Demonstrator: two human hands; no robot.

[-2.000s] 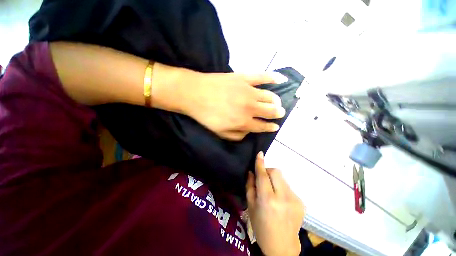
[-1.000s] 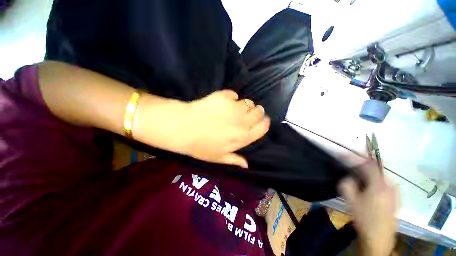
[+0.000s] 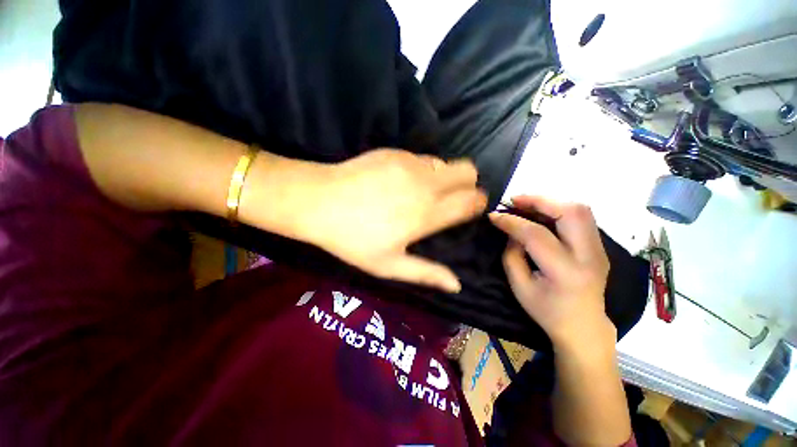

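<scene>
The black garment (image 3: 253, 79) covers the left and middle of the table, and part of it runs up to the presser foot and needle (image 3: 549, 92). My left hand (image 3: 384, 214) lies on the cloth with its fingers spread, its fingertips near the edge. My right hand (image 3: 559, 262) pinches the hem edge (image 3: 516, 209) between thumb and fingers, just right of my left fingertips. Cloth also shows beyond my right hand. What lies under my left palm is hidden.
Red-handled thread snips (image 3: 661, 275) lie right of my right hand. The grey-blue round knob (image 3: 679, 198) of the machine is above them. The white sewing table (image 3: 717, 271) has its near edge at lower right. A cardboard box (image 3: 489, 367) shows below.
The cloth near the needle has opened out up the table. My right hand went out to the right with cloth, then came back left beside my left hand, which stays on the garment.
</scene>
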